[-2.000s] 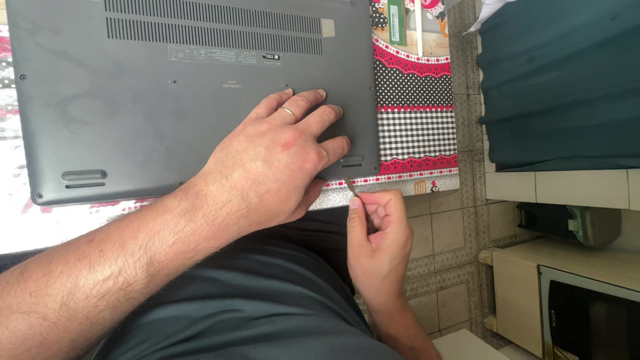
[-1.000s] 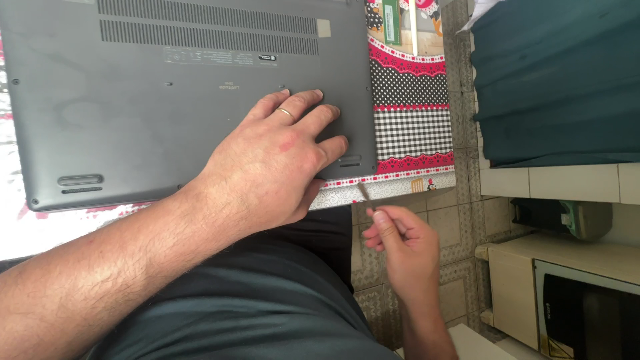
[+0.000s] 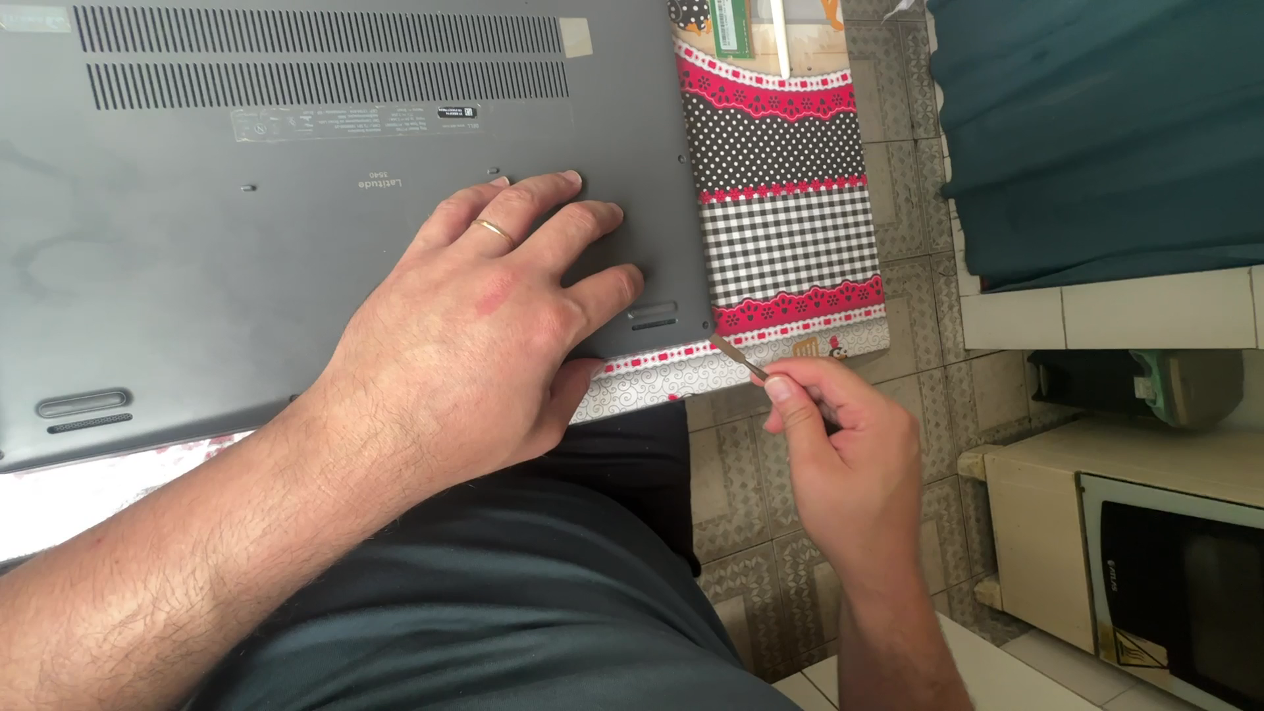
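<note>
A dark grey laptop [image 3: 296,247] lies upside down on a patterned tablecloth [image 3: 780,237], its vents and rubber feet facing up. My left hand [image 3: 494,296] rests on the laptop's bottom cover near the right front corner, fingers spread, holding nothing. In my right hand [image 3: 839,425], just off the table's near edge, is a thin metal spudger [image 3: 736,353], pinched between thumb and fingers. Its flat tip is at the laptop's corner; whether it touches the seam I cannot tell.
A green memory module [image 3: 731,25] and a white stick [image 3: 780,39] lie at the table's far right. Beyond the table's right edge are a tiled floor [image 3: 741,464], a dark green curtain [image 3: 1096,138] and a cream cabinet beside a black-fronted oven [image 3: 1185,583].
My right hand moved away from the laptop's edge to the right, then came back with the spudger's tip at the corner. My left hand has stayed on the cover.
</note>
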